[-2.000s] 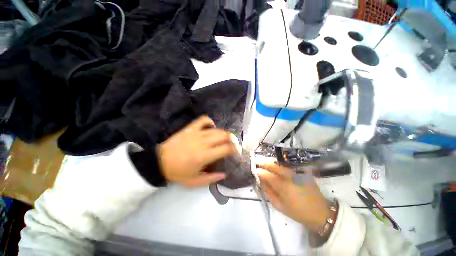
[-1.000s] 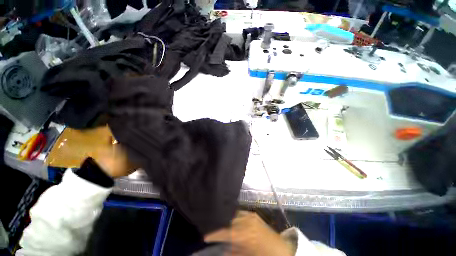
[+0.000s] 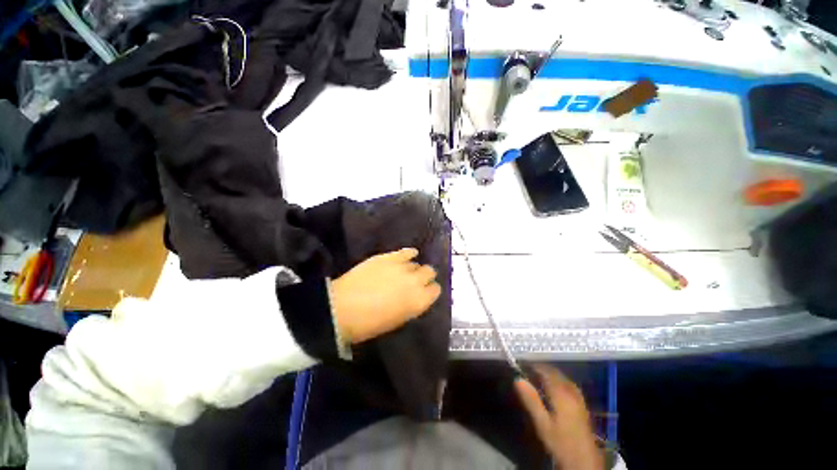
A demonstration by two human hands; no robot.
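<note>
The black garment piece (image 3: 367,225) lies from the heap at the left to the needle area and hangs over the table's front edge. My left hand (image 3: 385,296) lies flat on it, fingers spread, left of its right edge. The narrow pale tape (image 3: 484,303) runs from the presser foot and needle (image 3: 444,184) down over the table edge. My right hand (image 3: 558,413), slightly blurred, is below the table edge with the tape's lower end between its fingers.
The white sewing machine (image 3: 697,119) stands behind. A smartphone (image 3: 551,176), a small white tube (image 3: 628,188) and thread snips (image 3: 645,257) lie right of the needle. Orange-handled scissors (image 3: 35,275) and a brown packet (image 3: 115,268) are at the far left.
My left hand has moved right onto the cloth near the needle. My right hand has left the cloth's lower edge and moved right to the tape. The cloth's edge now reaches the needle area.
</note>
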